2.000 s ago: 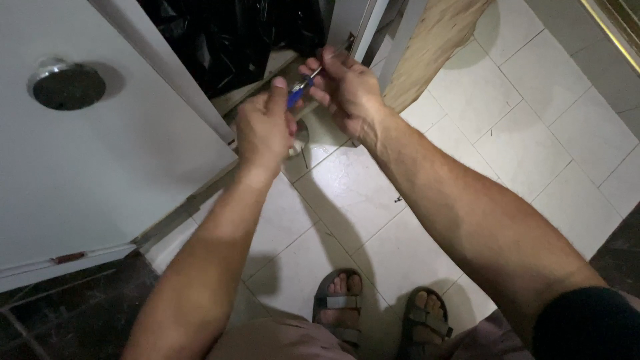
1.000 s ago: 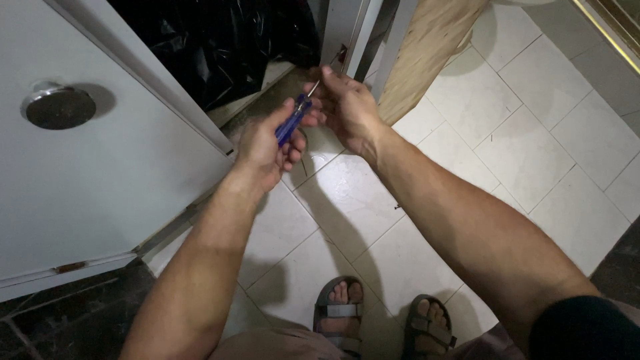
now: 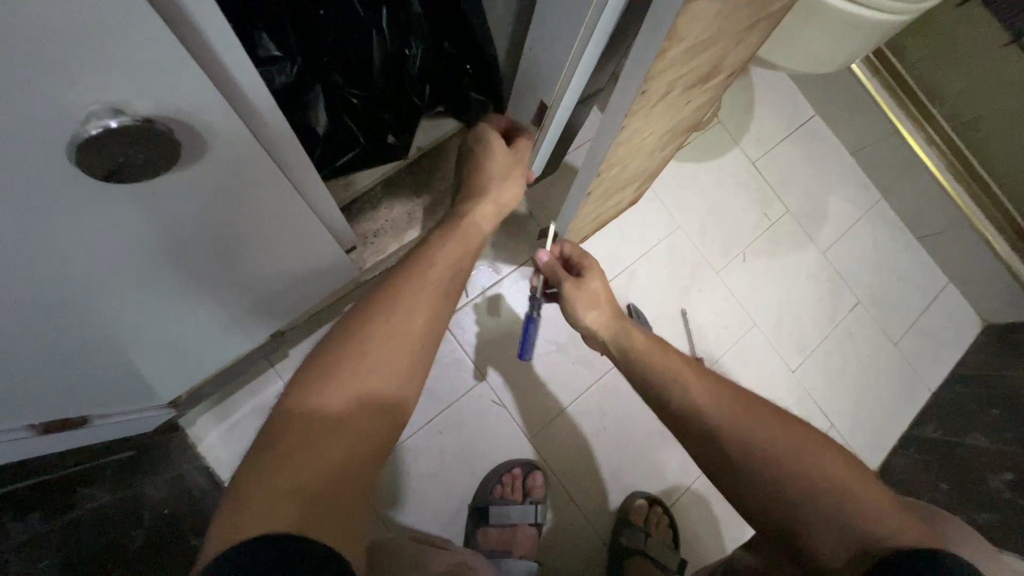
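My right hand (image 3: 582, 290) holds a screwdriver (image 3: 530, 326) by its metal shaft, with the blue handle hanging down and the tip pointing up beside the lower end of a grey door edge. My left hand (image 3: 492, 164) reaches to the narrow edge of a grey door or frame panel (image 3: 570, 84), close to a small dark recess in it. Its fingertips are partly hidden, and whether they hold anything cannot be seen. A black plastic bag (image 3: 360, 88) hangs just behind the left hand.
At the left stands a grey door with a round metal knob (image 3: 126, 148). A panel with worn, bare wood (image 3: 680, 96) is right of the frame. A thin metal tool (image 3: 690, 334) and a dark object (image 3: 639, 316) lie on the tiled floor. A white bucket (image 3: 832, 36) stands top right.
The screwdriver, held in my left hand earlier, is now in my right hand. My right hand has moved down from the panel edge, and my left hand has moved up to it.
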